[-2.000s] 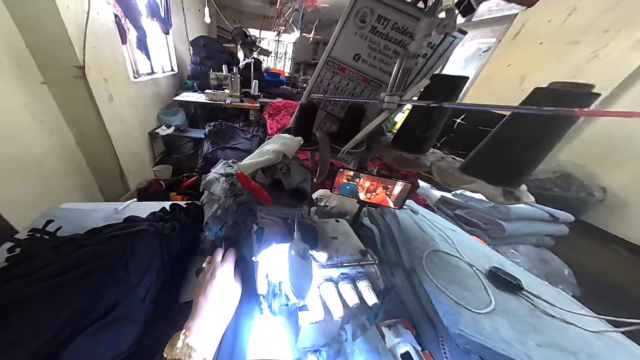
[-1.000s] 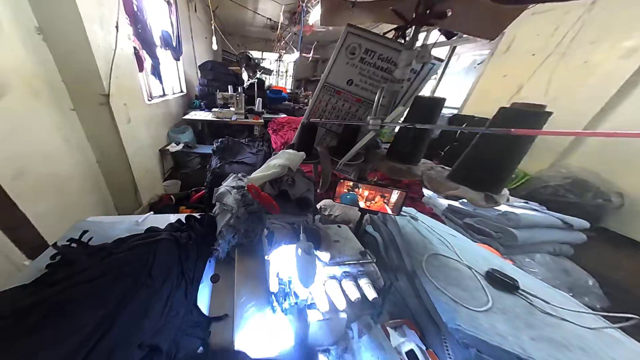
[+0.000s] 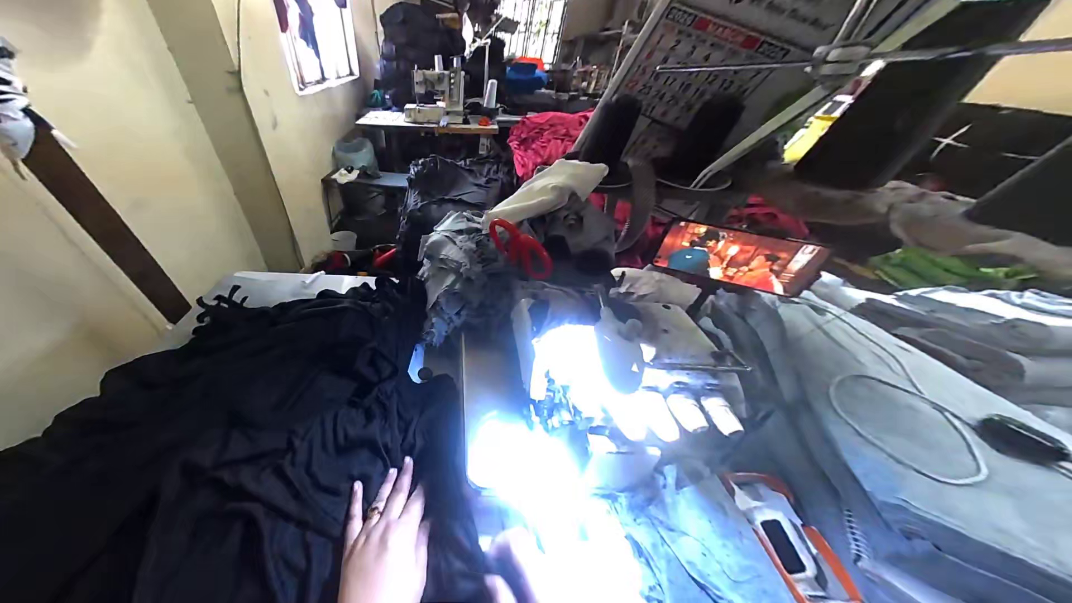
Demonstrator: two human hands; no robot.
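Note:
My left hand [image 3: 387, 536] lies flat on a heap of black fabric [image 3: 251, 444], fingers apart, a ring on one finger. My right hand [image 3: 515, 565] is at the bottom edge, blurred and partly washed out by glare, just left of pale blue fabric [image 3: 695, 536]; its hold cannot be made out. Ahead of it is an overlock-type sewing machine [image 3: 670, 335] with a very bright lamp over its needle area. Red-handled scissors [image 3: 521, 249] rest on grey cloth scraps [image 3: 461, 268] behind the machine plate.
A phone [image 3: 741, 257] showing a video leans behind the machine. Black thread cones [image 3: 879, 109] stand at upper right. A white cable [image 3: 904, 477] and folded grey fabric [image 3: 963, 335] lie on the right table. An orange-edged tool or case [image 3: 787, 536] sits near the bottom right.
Two seconds ago a hand was beside the machine plate; one second ago no hand showed. Now both hands show at the bottom, the left on the black fabric. The view has moved closer and lower.

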